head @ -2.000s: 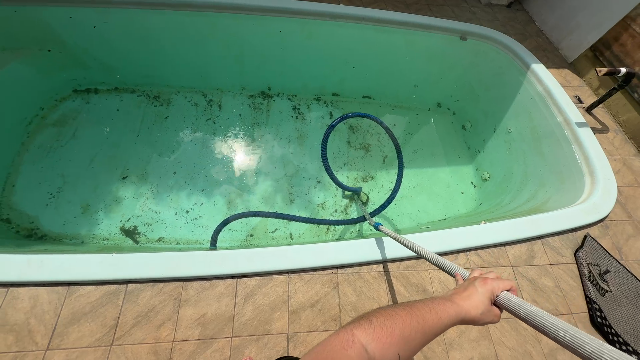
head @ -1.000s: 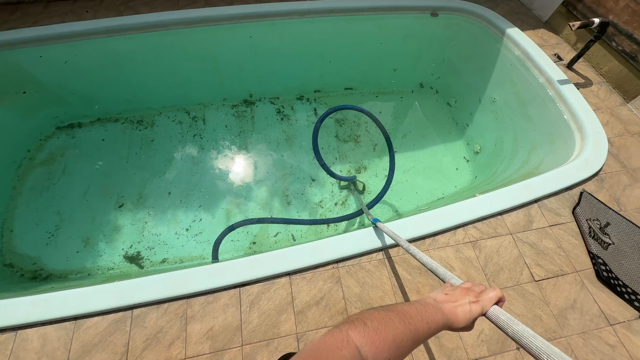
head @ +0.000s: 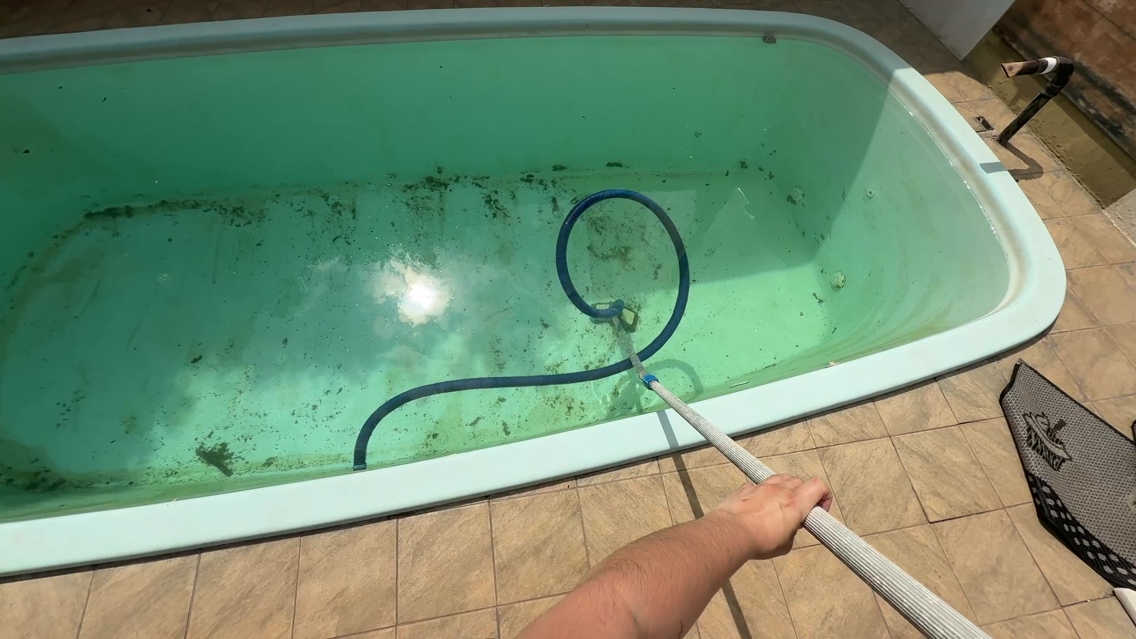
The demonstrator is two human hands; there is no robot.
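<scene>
My left hand is closed around a ribbed pale pole, which slants from the lower right over the near rim into the water. A blue collar sits on the pole near the waterline. At the pole's far end a vacuum head, blurred by the water, is at the pool floor, with the blue hose joined there. The hose makes one loop, passes by the pole and runs left to the near rim. The pool holds greenish water with dark debris on its floor. My right hand is out of view.
Tan tiles border the near side. A gray patterned mat lies at the right. Beyond the pool's right end, a dark bent pipe rises from the tiles. Dark debris lies near the hose's left end.
My left hand stays closed on the pole and has moved slightly toward the pool. The vacuum head is a little farther from the near rim than a second ago. The view has shifted and turned.
</scene>
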